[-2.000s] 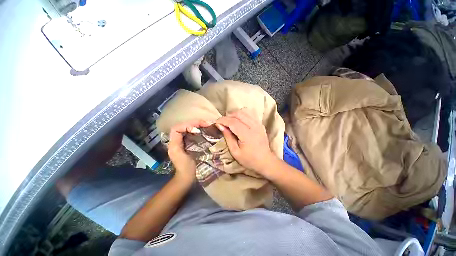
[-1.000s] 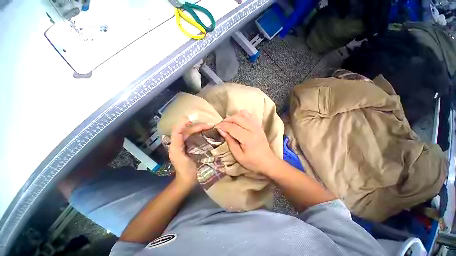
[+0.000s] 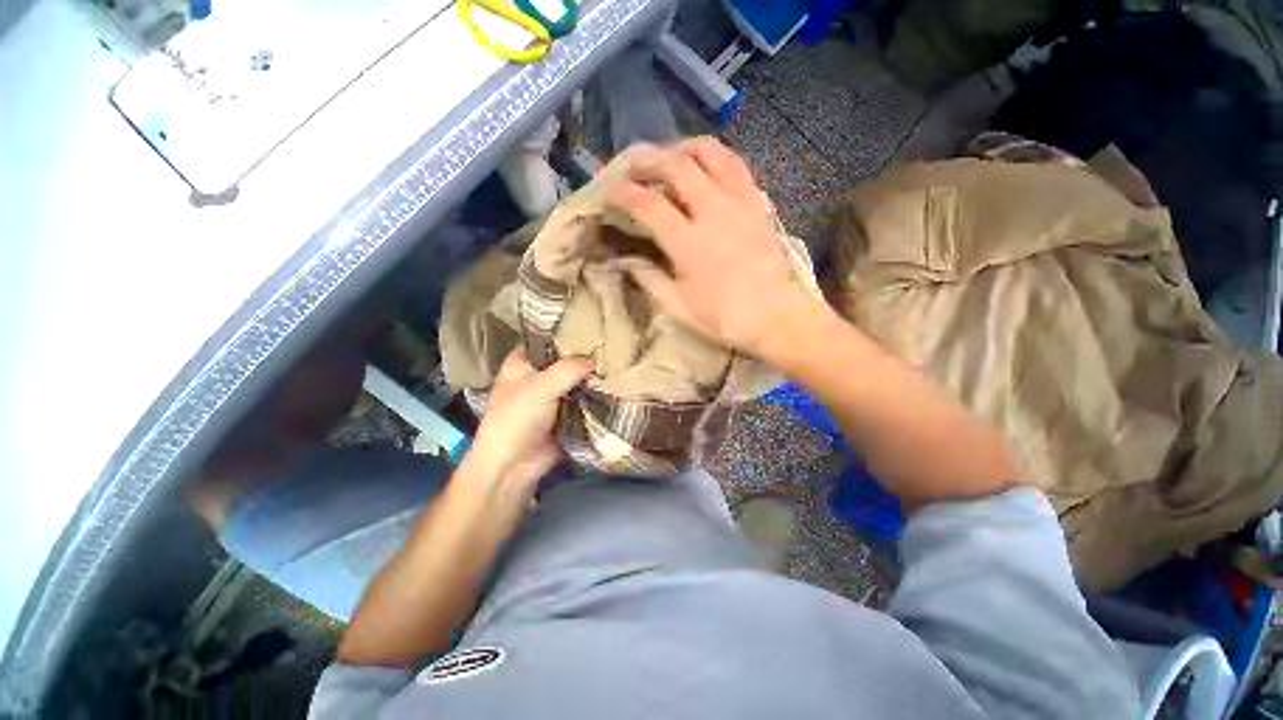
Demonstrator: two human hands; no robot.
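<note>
A bunched tan garment [image 3: 619, 317] with brown plaid fabric [image 3: 647, 426] along its lower and left edges is held up over my lap. My left hand [image 3: 528, 415] grips its lower left edge, with the thumb on top and the other fingers partly hidden. My right hand [image 3: 725, 246] lies over its upper right side with bent fingers on the tan fabric. The fingertips are partly lost in the folds, and the cloth under the palm is hidden.
The white machine table [image 3: 169, 303] with a ruled tape [image 3: 303, 260] along its edge is at the left. Scissors with yellow and green handles [image 3: 504, 31] lie at the top. A large tan garment pile [image 3: 1055, 338] is at the right. Speckled floor [image 3: 809, 120] shows between.
My hands have moved apart from the pinched spot. My right hand has moved up over the garment, my left slightly down. The garment is lifted and turned, with plaid edges now around it.
</note>
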